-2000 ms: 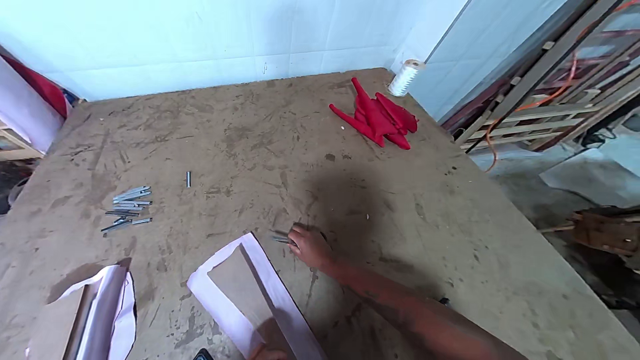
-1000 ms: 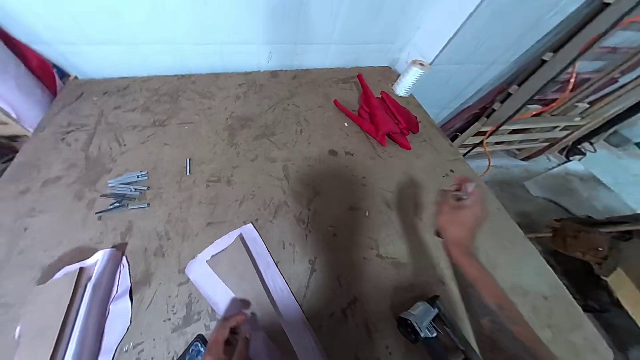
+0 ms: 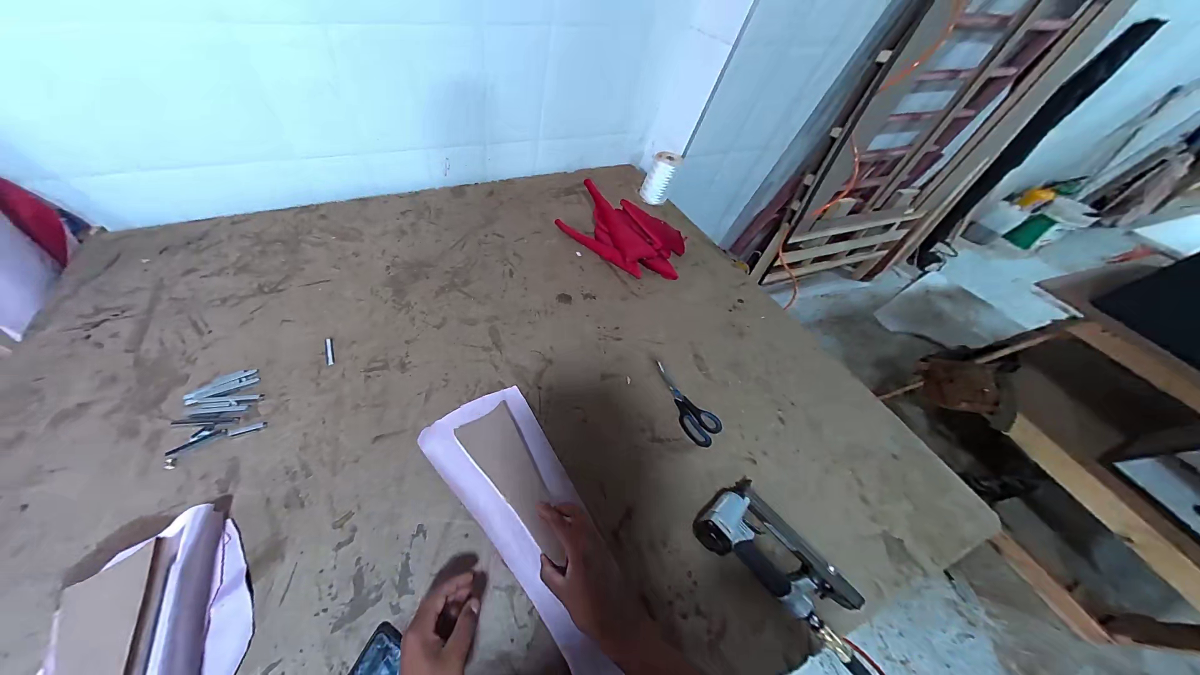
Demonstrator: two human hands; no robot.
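A flat brown board (image 3: pixel 502 459) lies on a strip of pale pink fabric (image 3: pixel 469 478) at the lower middle. My right hand (image 3: pixel 581 572) rests on the board's near part with fingers bent over it; whether it grips the edge is unclear. Just left of the fabric, my left hand (image 3: pixel 445 619) is over the table with fingers curled and apart, holding nothing, beside a phone (image 3: pixel 380 652). To the right lie black-handled scissors (image 3: pixel 689 405) and a pneumatic staple gun (image 3: pixel 773 548) with its hose attached.
Strips of staples (image 3: pixel 220 403) lie in a pile at the left, above another fabric-wrapped board (image 3: pixel 103 609). Red fabric pieces (image 3: pixel 623 230) and a spool of white cord (image 3: pixel 661 178) sit near the far corner. Wooden frames (image 3: pixel 900 141) lean beyond the table (image 3: pixel 375 281).
My right hand has moved from the table's right side to the board. The scissors now lie by themselves on the table. The staple gun has come fully into view.
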